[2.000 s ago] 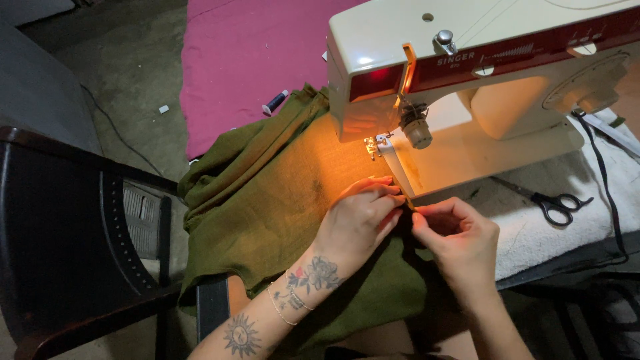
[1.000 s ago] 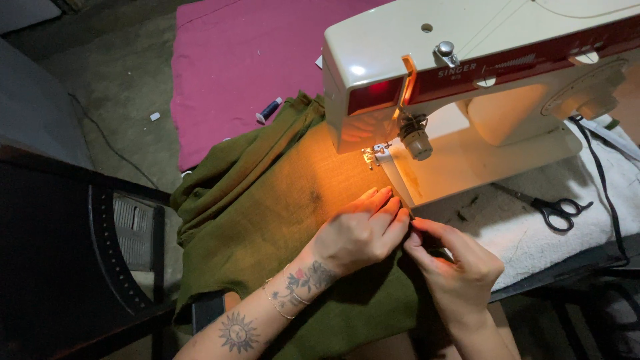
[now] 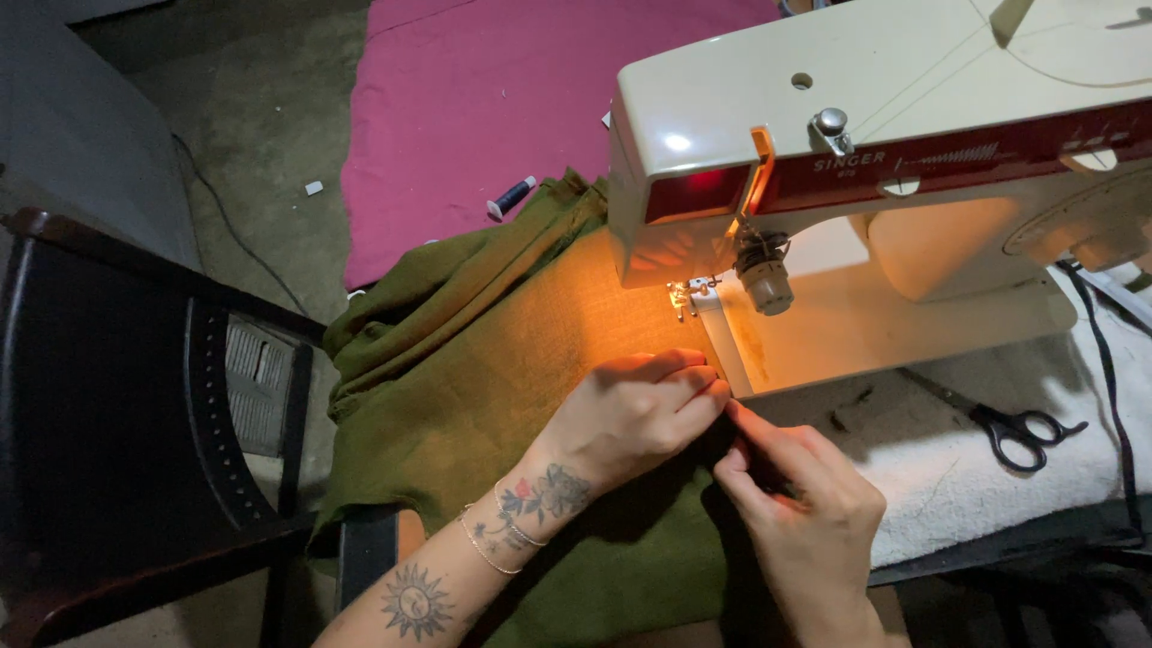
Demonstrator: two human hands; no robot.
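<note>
Olive-green fabric (image 3: pixel 468 360) lies across the bed of a white and red Singer sewing machine (image 3: pixel 846 171) and hangs toward my lap. Its edge runs under the lit presser foot (image 3: pixel 688 295). My left hand (image 3: pixel 639 409) grips the fabric's edge just below the presser foot, fingers curled together at the corner of the machine bed. Close beside it, my right hand (image 3: pixel 801 504) pinches the same edge near its fingertips; the exact hold is partly hidden. The two hands almost touch. A wrinkled bunch of the fabric lies left of the machine.
Black-handled scissors (image 3: pixel 1017 436) rest on a white towel (image 3: pixel 954 504) at the right. A spool of dark thread (image 3: pixel 511 198) lies on pink cloth (image 3: pixel 468 117) behind the fabric. A dark chair (image 3: pixel 99 378) stands at the left. A black cord (image 3: pixel 1102 387) crosses the towel.
Both hands stay at the fabric's edge by the corner of the machine bed, with small shifts of the fingers. The right hand's fingers have spread slightly.
</note>
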